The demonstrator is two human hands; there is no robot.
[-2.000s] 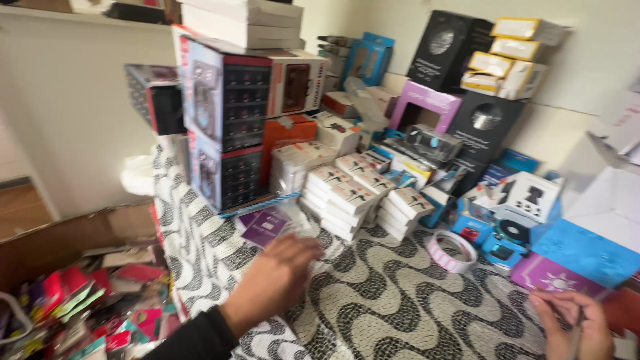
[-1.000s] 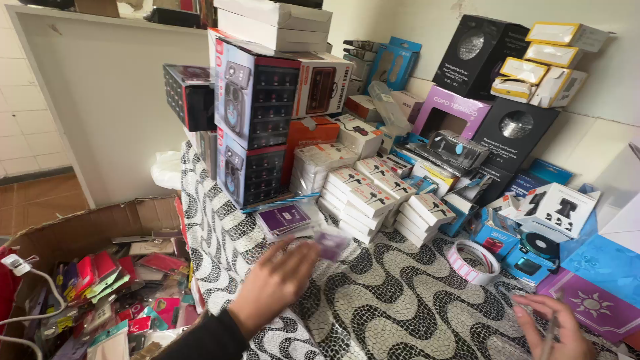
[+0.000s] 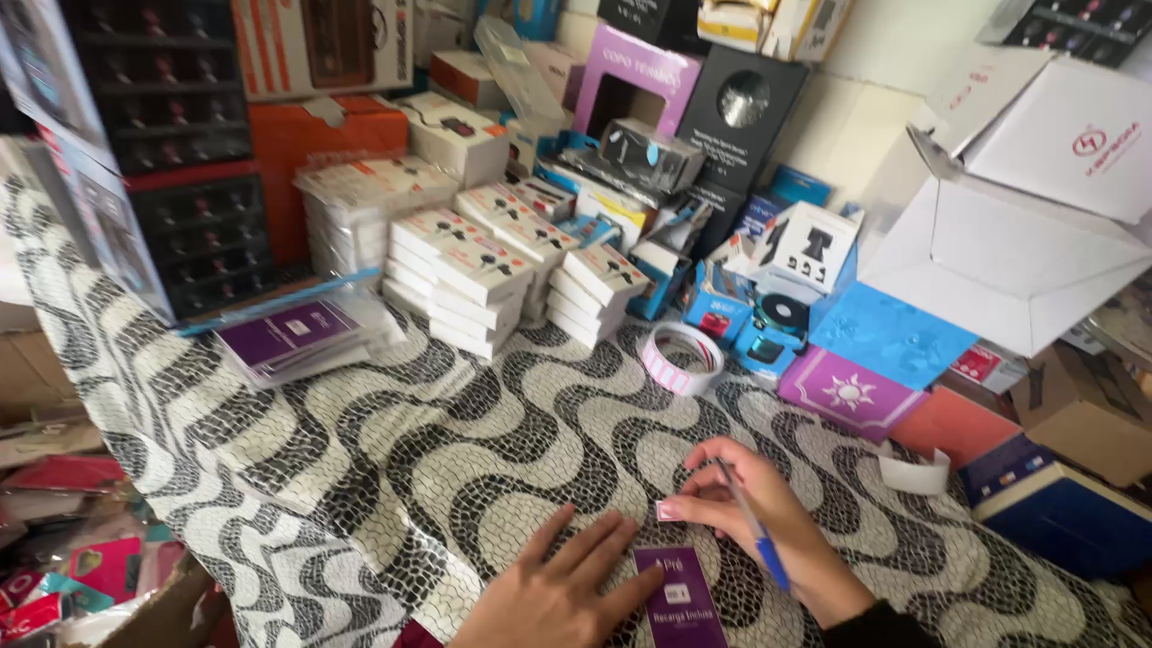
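My left hand (image 3: 576,585) lies spread on the patterned tablecloth, its thumb on the left edge of a purple printed card packet (image 3: 679,598). My right hand (image 3: 747,513) is just above and right of the packet. Its thumb and index finger pinch a small pink-and-white sticker (image 3: 668,511), and a blue pen (image 3: 760,531) rests across the same hand. Farther back stands a roll of pink-and-white stickers (image 3: 681,360). A stack of similar purple packets in clear plastic (image 3: 288,333) lies at the left of the table.
Stacks of white earphone boxes (image 3: 481,265) stand mid-table. Tall speaker boxes (image 3: 189,162) are at the left, an open white carton (image 3: 1008,243) at the right. A blue book (image 3: 1062,504) lies at the right edge. Below the table at left is a cardboard box (image 3: 162,603) of mixed packets.
My left hand has moved from near the packet stack to the front of the table, with a purple packet now under its thumb. The view has shifted closer to the tabletop.
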